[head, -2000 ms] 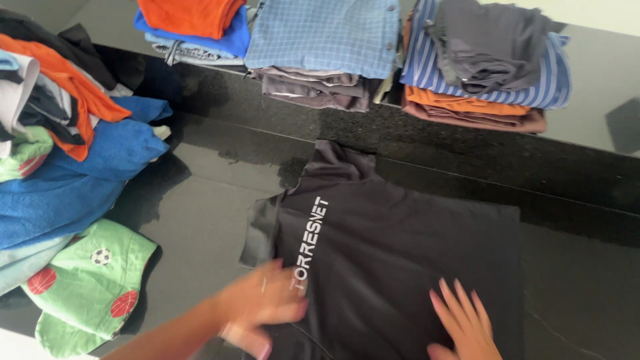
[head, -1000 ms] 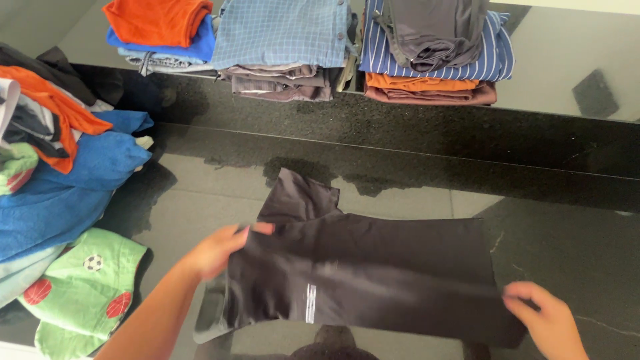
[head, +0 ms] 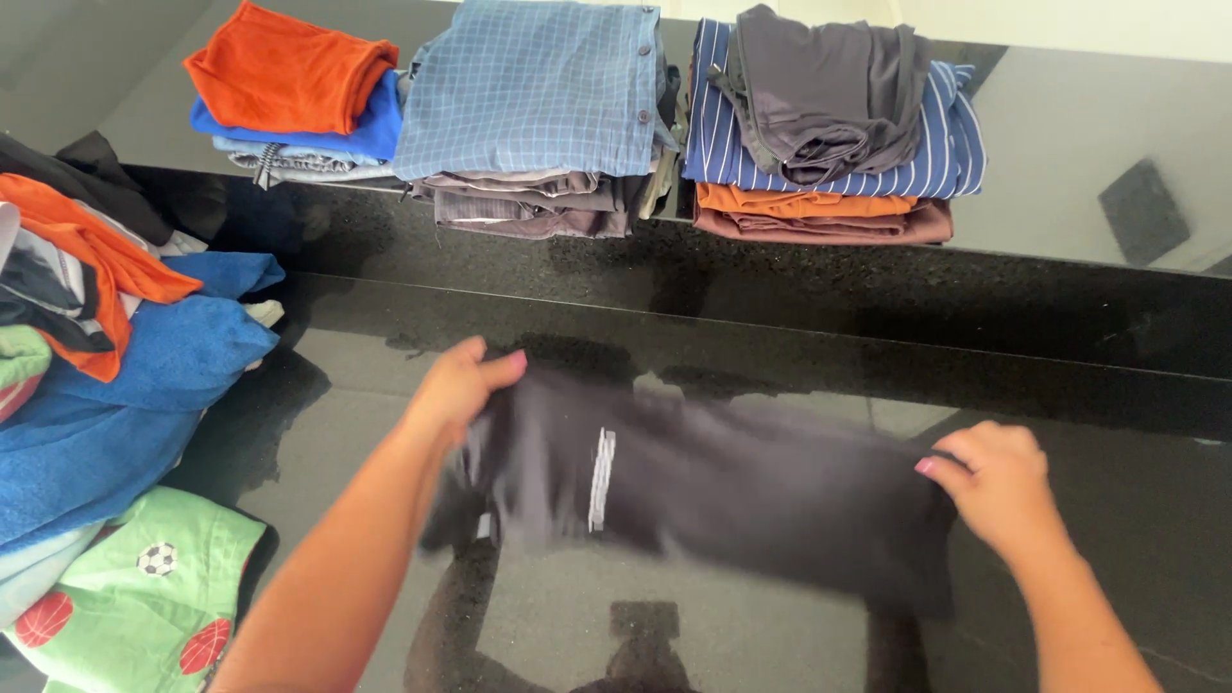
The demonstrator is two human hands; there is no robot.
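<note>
A dark polo shirt (head: 731, 472), folded lengthwise and blurred by motion, hangs stretched between my two hands above the glossy dark surface. White lettering shows on its left part. My left hand (head: 462, 390) pinches the upper left corner between thumb and fingers. At the upper right corner, my right hand (head: 991, 481) grips the fabric the same way. The shirt's lower edge hangs loose, and its underside is hidden.
Folded clothes stand in stacks on the raised ledge: an orange garment (head: 289, 72), a blue checked shirt (head: 529, 91) and a dark garment (head: 833, 91) on top. At left lie a heaped blue towel (head: 125, 385) and a green ball-print cloth (head: 154, 577).
The shirt lay spread flat under my hands two seconds ago; it is now folded over and raised off the surface. Both hands have closed on its upper edge.
</note>
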